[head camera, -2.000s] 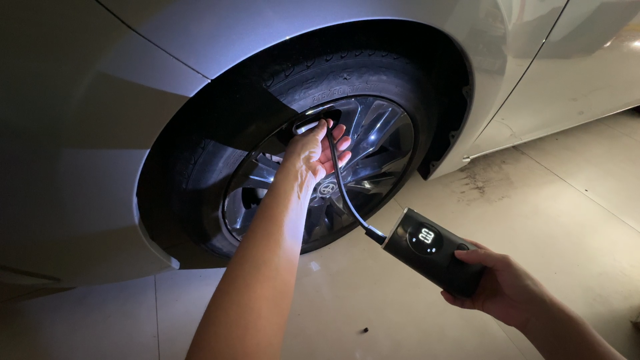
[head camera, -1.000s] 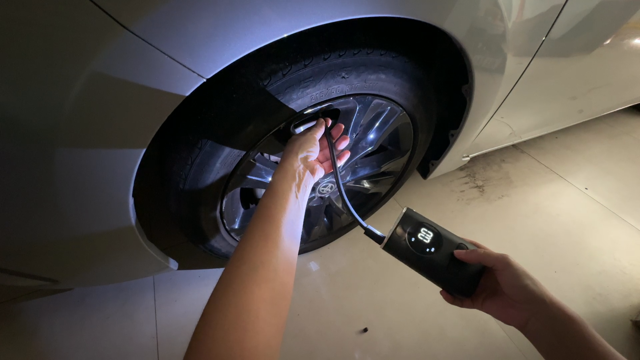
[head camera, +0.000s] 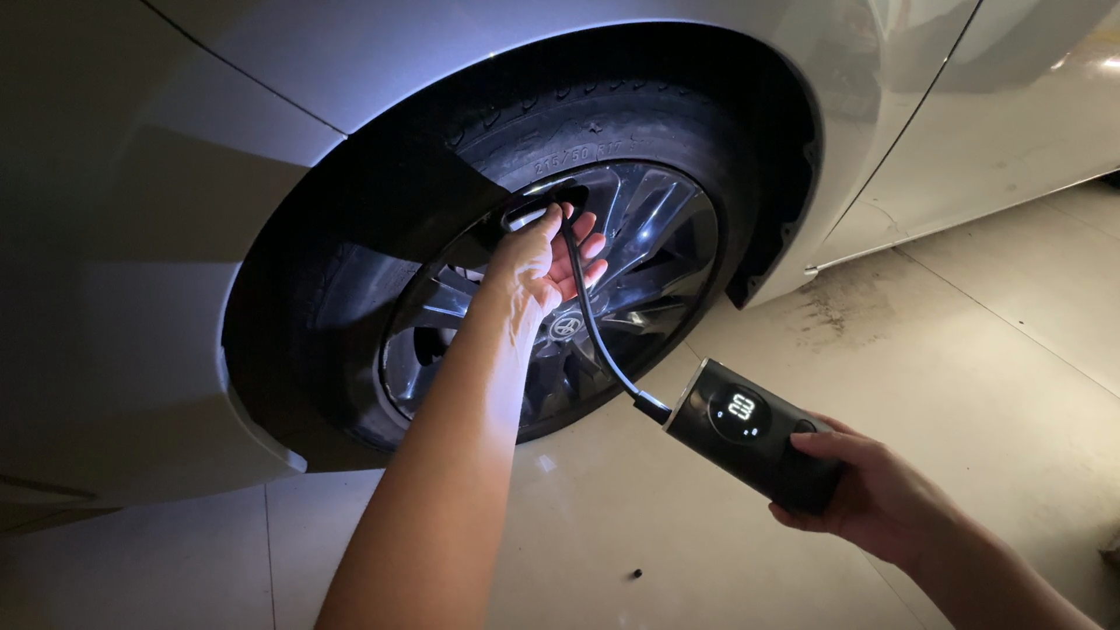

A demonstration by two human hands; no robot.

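My right hand (head camera: 862, 486) grips a black portable tyre inflator (head camera: 752, 437), thumb on its button; the lit display reads 0.0. From its upper left end a black air hose (head camera: 598, 337) curves up to the car's wheel (head camera: 647, 254). My left hand (head camera: 542, 254) is at the upper rim, thumb and forefinger closed on the hose's top end, the other fingers loosely curled. Where the hose end meets the wheel is hidden in dark shadow, so whether it sits on the valve cannot be told. The black tyre (head camera: 612, 122) surrounds the spoked alloy wheel.
The silver fender (head camera: 420, 52) arches over the tyre, with a door panel (head camera: 1006, 122) at the right. A small black cap-like piece (head camera: 637, 574) lies on the tiled floor (head camera: 569, 525) below the inflator. Dark smudges (head camera: 840, 311) mark the floor near the sill.
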